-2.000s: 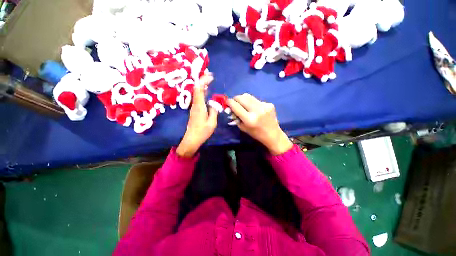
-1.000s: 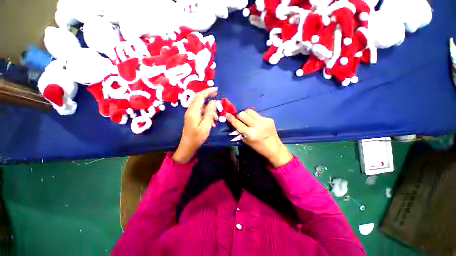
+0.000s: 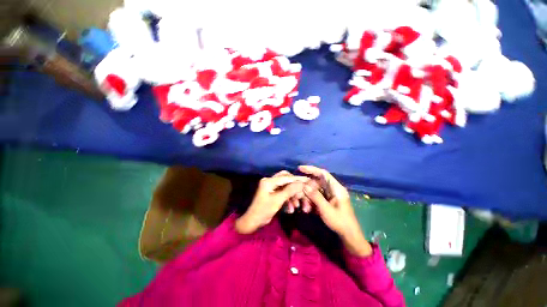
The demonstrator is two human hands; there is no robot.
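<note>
My left hand and my right hand meet at the fingertips in front of my chest, below the table edge. Any needle or thread between the fingertips is too small and blurred to see. No hat shows in the hands. A small Santa hat lies alone on the blue cloth, just right of the nearer pile of red and white hats. A second pile of hats lies farther right, its pompoms towards me.
White plush toys are heaped behind the hats. A toy with a red cap and a blue object are at the left. A cardboard box and a white tray are below the table edge.
The red hat is out of my hands, and a hat now lies beside the nearer pile. Both hands have drawn back from the table and come together. The camera view has shifted.
</note>
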